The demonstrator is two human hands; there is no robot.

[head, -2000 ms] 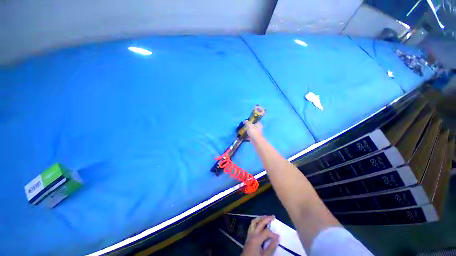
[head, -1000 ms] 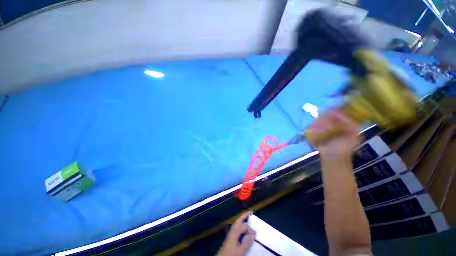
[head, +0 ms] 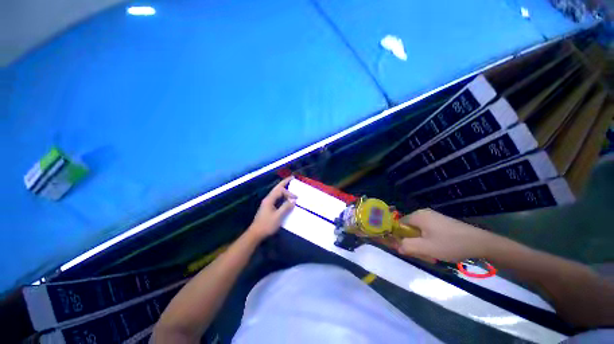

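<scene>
The TV carton (head: 431,290) lies in front of my body, its two white flaps meeting at a narrow dark gap. My right hand (head: 419,235) grips the yellow stapler (head: 375,218) by its handle. The stapler's black head is at the flaps, over the gap; whether it touches is hard to tell. My left hand (head: 275,207) lies at the far end of the flaps, fingers on the white strips near the gap. The red-orange air hose (head: 476,269) shows behind the stapler and partly beyond the carton.
The blue-covered bench (head: 222,101) runs along the far side, with a green and white box (head: 54,175) and a white scrap (head: 393,47) on it. Open cartons (head: 498,158) stand in a row at the right. More cartons (head: 87,302) are at lower left.
The stapler was lifted off the bench by my right hand, swung right, and is now down at the carton flaps. The view has tilted down. My left hand stays at the carton's end.
</scene>
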